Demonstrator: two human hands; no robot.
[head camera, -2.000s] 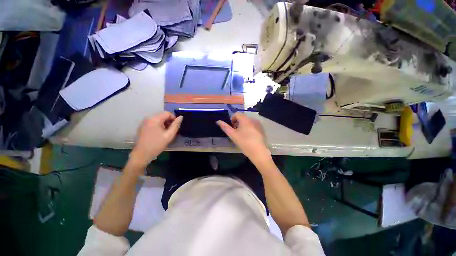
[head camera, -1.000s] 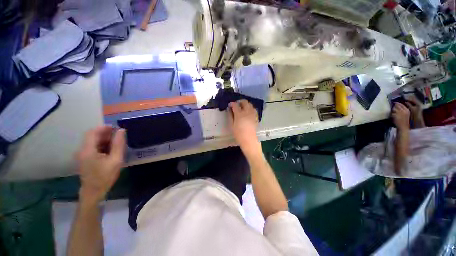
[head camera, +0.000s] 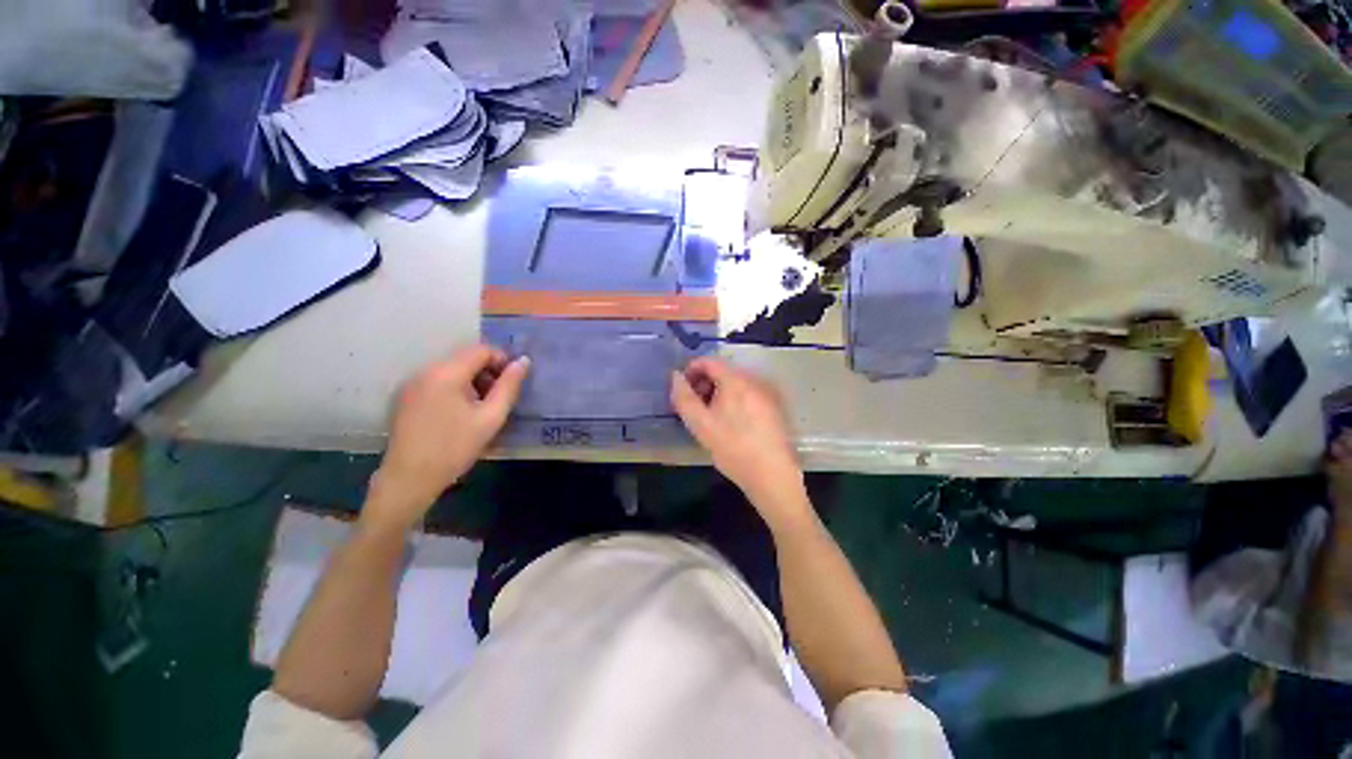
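The bluish sewing template lies flat, with an orange strip across it and a slotted rectangle outline in its far half. A pale grey-blue fabric piece lies on its near half. My left hand pinches the piece's left end and my right hand its right end. No dark piece shows on the template; whether one lies underneath is hidden. A grey-blue cloth patch lies by the machine head, right of the template.
The cream sewing machine stands at the right, its needle area brightly lit. The cut-piece stack and a single pale panel lie at left. A yellow-handled tool lies at right. Part of another person shows at the right edge.
The dark piece beside the machine is gone from there, uncovering the grey-blue patch. A pale piece now shows on the template's near half instead of black. My right hand came back from the machine side.
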